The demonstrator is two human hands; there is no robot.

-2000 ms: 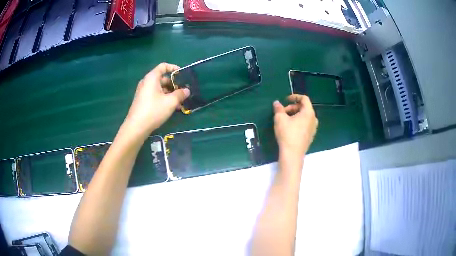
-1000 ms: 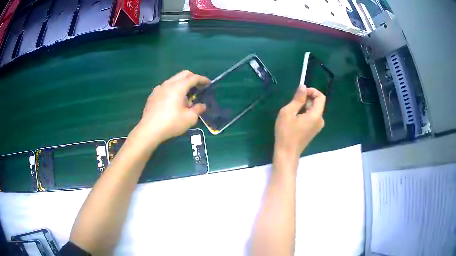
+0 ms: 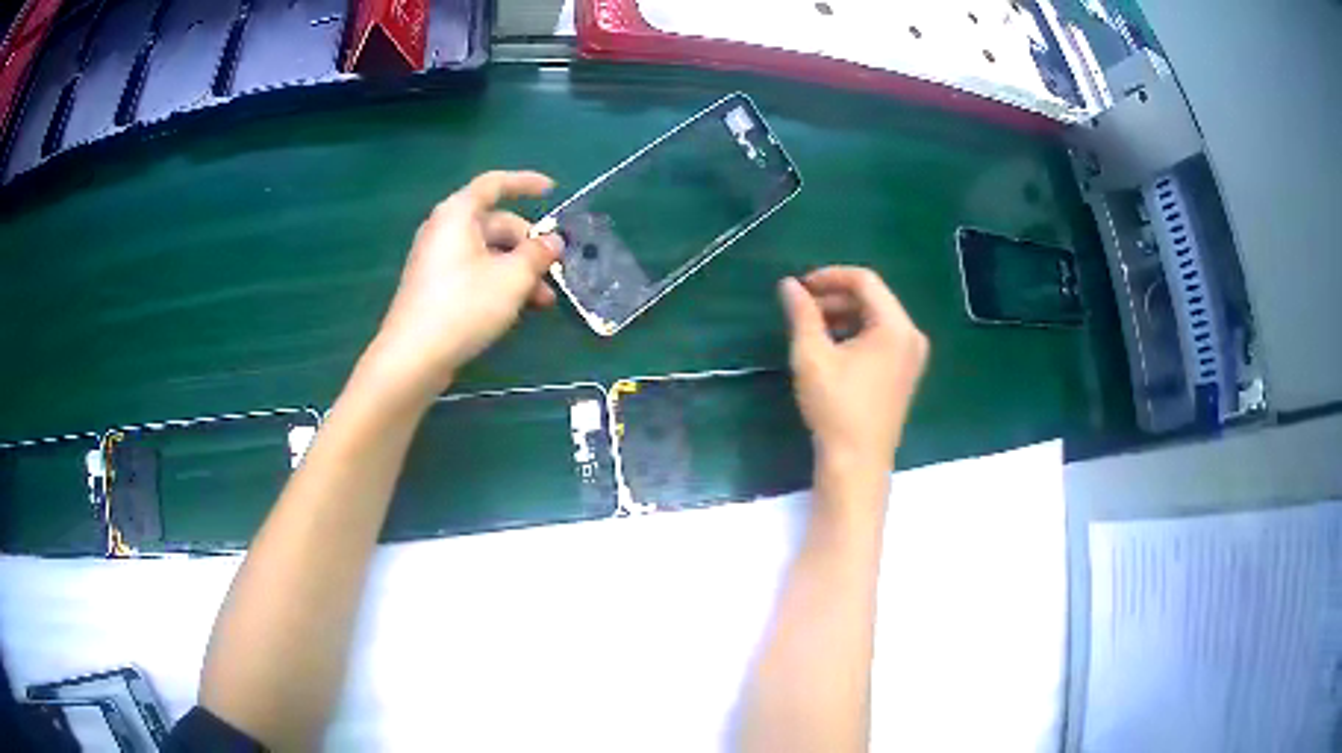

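Observation:
My left hand (image 3: 464,280) grips the lower left end of a phone middle frame (image 3: 611,272), held tilted above the green surface (image 3: 265,316). The frame's far end points up and right and has a small pale patch. My right hand (image 3: 857,353) is to the right of that frame, fingers curled and slightly blurred, with no object seen in it. A row of middle frames (image 3: 670,446) lies along the white foam sheet's edge, partly hidden by my left forearm. A smaller dark frame (image 3: 1019,277) lies at the right.
The white foam sheet (image 3: 589,633) is in front, with black-ended frames (image 3: 111,706) at its left corner. A black slotted tray (image 3: 177,66) with a red sign (image 3: 390,33) is at the back left. A red tray (image 3: 707,52), a grey fixture (image 3: 1177,280) and paper (image 3: 1222,625) are right.
The frame in my left hand has moved up and left. The dark frame that my right hand held now lies at the right. Another middle frame now shows at the row's right end.

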